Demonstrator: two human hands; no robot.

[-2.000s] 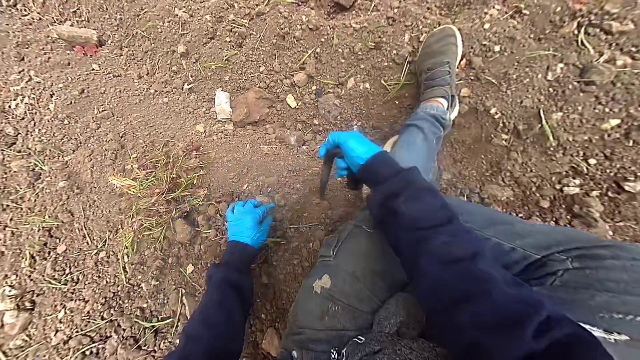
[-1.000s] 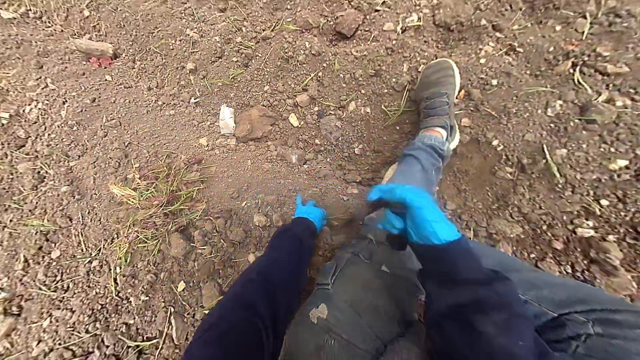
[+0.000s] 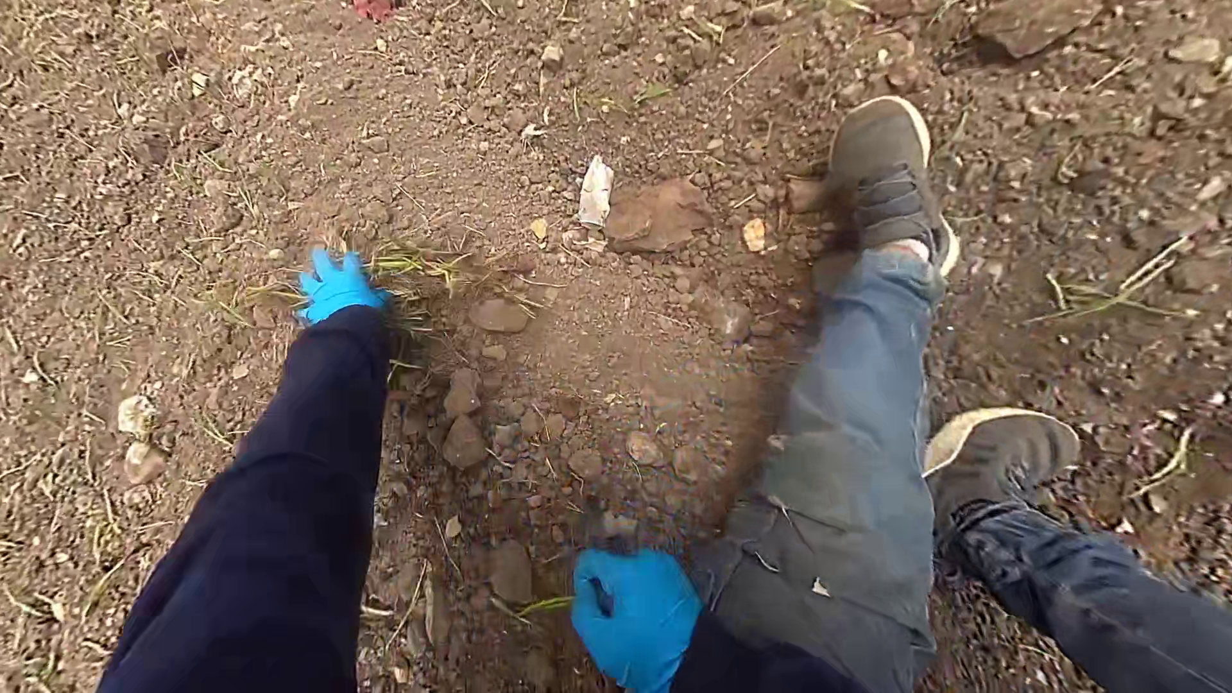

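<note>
My left hand (image 3: 339, 287), in a blue glove, lies on a tuft of grass (image 3: 414, 269) at the left, its fingers spread; the palm side is hidden. At the bottom centre my right hand (image 3: 637, 616), also gloved in blue, is curled round a dark tool, of which only a blurred dark part (image 3: 616, 531) shows above the fist. What kind of tool it is cannot be told. Loose stones (image 3: 465, 441) lie in the soil between the hands.
A flat reddish-brown rock (image 3: 659, 216) and a whitish fragment (image 3: 596, 192) lie ahead. My legs in jeans (image 3: 857, 385) and my shoes (image 3: 885, 173) (image 3: 1011, 448) take up the right side. Pulled grass stalks (image 3: 1121, 294) lie at the far right.
My left hand has moved left from the bare soil onto the grass tuft. My right hand, with the dark tool, has come back from beside my leg to the bottom centre. The second shoe has come into view.
</note>
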